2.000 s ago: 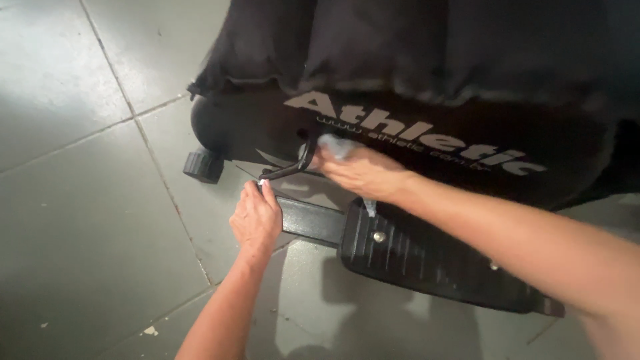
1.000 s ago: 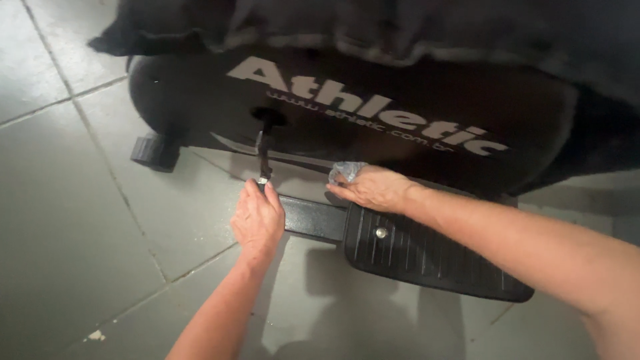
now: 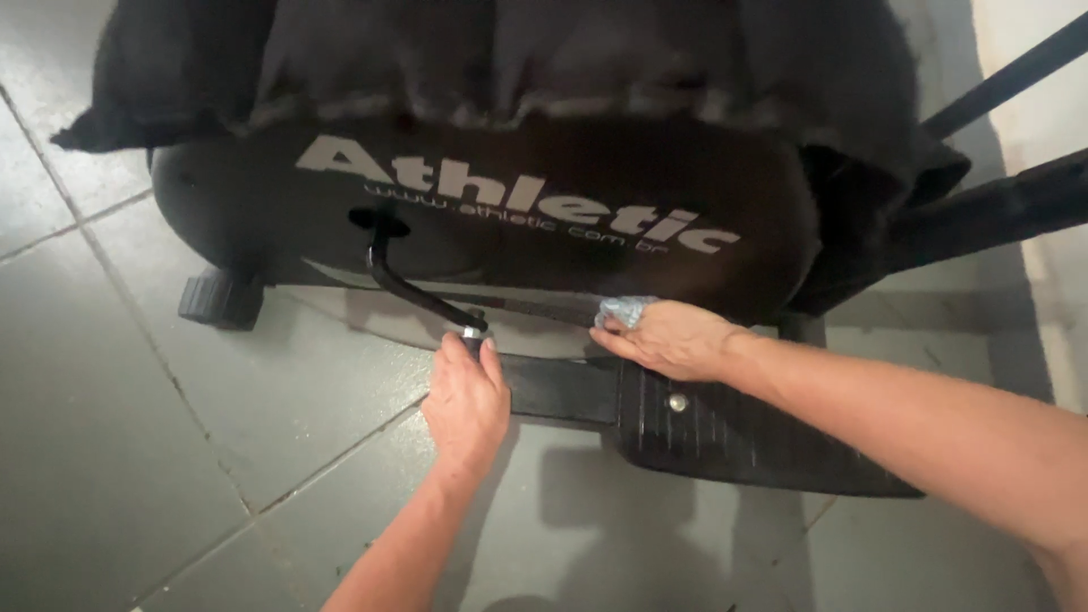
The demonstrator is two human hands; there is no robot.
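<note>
My left hand (image 3: 467, 395) grips the joint at the lower end of a black metal crank arm (image 3: 416, 293), where a shiny nut shows above the fingertips. The crank comes out of a hole in the black plastic housing (image 3: 544, 255) of an elliptical-type exercise machine, which bears the maker's name Athletic. In my right hand (image 3: 680, 338) is a crumpled light blue-grey cloth or wipe (image 3: 622, 312), held near the housing's lower edge. A ribbed black foot pedal (image 3: 748, 442) with a bolt lies just below my right hand, joined to a dark bar (image 3: 561, 393).
Black padded fabric (image 3: 476, 59) drapes over the top of the machine. A ribbed black foot cap (image 3: 221, 299) touches the floor at the left. Black tubes (image 3: 994, 200) extend at the right. Grey floor tiles (image 3: 102, 408) lie beneath.
The crank arm has turned, from upright to slanting down to the right, with my left hand at its end. My right hand has moved away from the crank, cloth still in it.
</note>
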